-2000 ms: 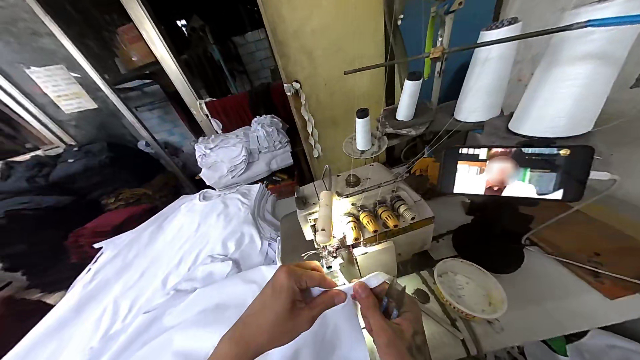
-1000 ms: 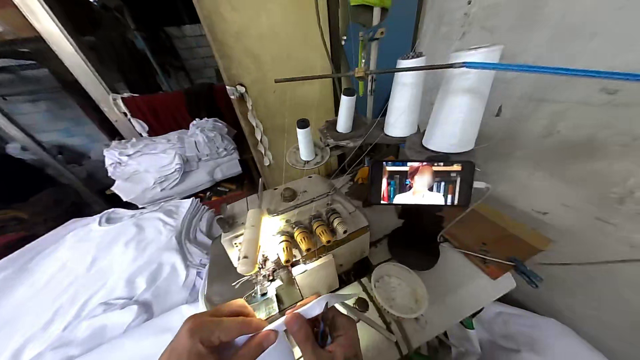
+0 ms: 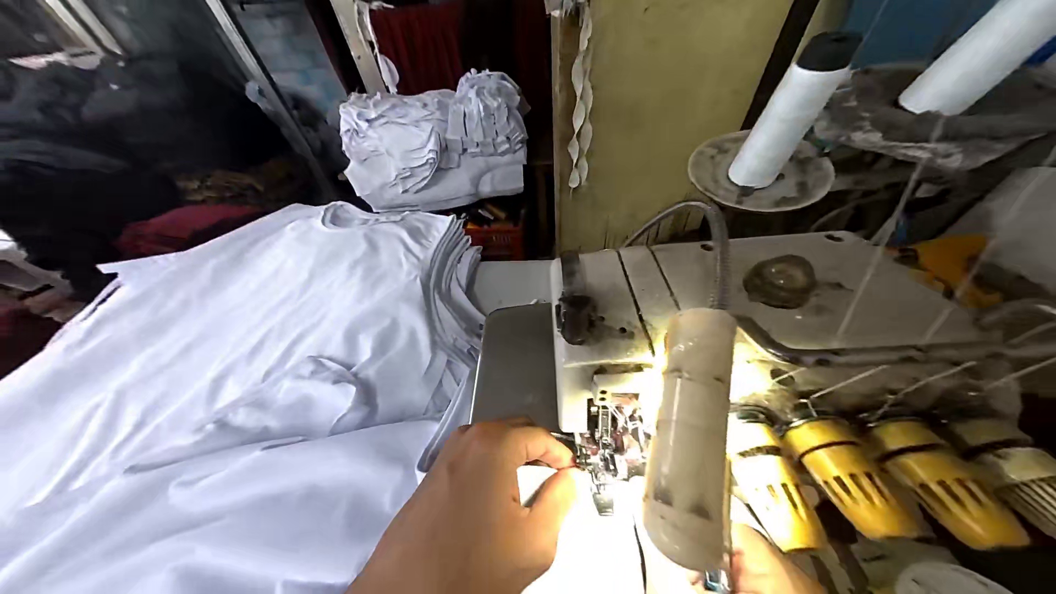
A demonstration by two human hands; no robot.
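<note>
My left hand (image 3: 495,503) is at the presser foot (image 3: 604,487) of an overlock sewing machine (image 3: 652,305), thumb and forefinger close together by the foot; whether cloth is between them cannot be told. Brightly lit white fabric (image 3: 590,549) lies under and in front of the foot. Behind the lamp (image 3: 689,437), my right hand (image 3: 763,565) shows only in part at the bottom edge, with a bit of metal beside it; its grip is hidden. White shirt pieces (image 3: 289,305) lie stacked left of the machine.
Yellow tension dials (image 3: 850,478) line the machine's front right. Threads run up toward white thread cones (image 3: 784,124) at the back right. A folded white cloth pile (image 3: 437,140) stands behind the shirt stack, beside a yellowish panel (image 3: 668,124). Dark and red cloth lies at the far left.
My left hand has moved from the cloth edge in front of the machine to beside the presser foot. The hands, close together before, are now apart. The view has swung left and closer.
</note>
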